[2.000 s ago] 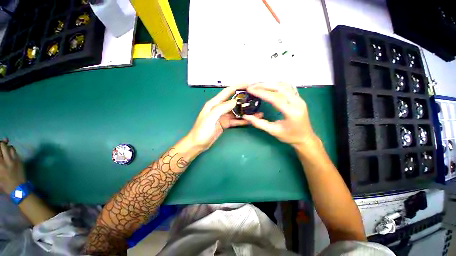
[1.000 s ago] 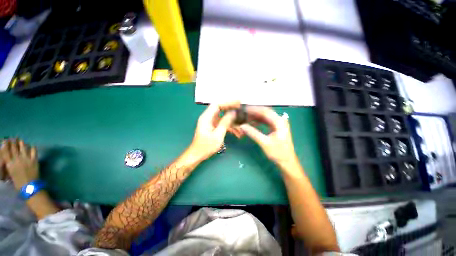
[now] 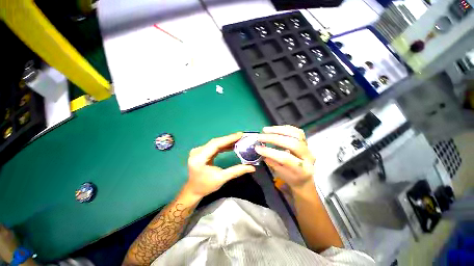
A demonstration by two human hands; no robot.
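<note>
A round unit (image 3: 248, 148) with a dark face and pale rim is held near the bench's front edge. My left hand (image 3: 212, 165) grips its left side between thumb and fingers. My right hand (image 3: 288, 156) holds its right side, with fingertips over the face. Two silver-faced units lie on the green mat, one (image 3: 165, 141) left of my hands and one (image 3: 86, 192) farther left. The unit's underside is hidden.
A black foam tray (image 3: 267, 89) holds silver parts beyond my hands. A blue-edged tray (image 3: 371, 31) and white machine (image 3: 340, 148) are right. White sheets (image 3: 150, 57), a yellow upright (image 3: 57, 49) and another foam tray (image 3: 35, 115) are left. Another person's wrist (image 3: 8, 244) shows lower left.
The view has turned right, bringing the white machine in. The held unit now shows a dark face towards me. A second silver-faced unit is plainly visible on the mat.
</note>
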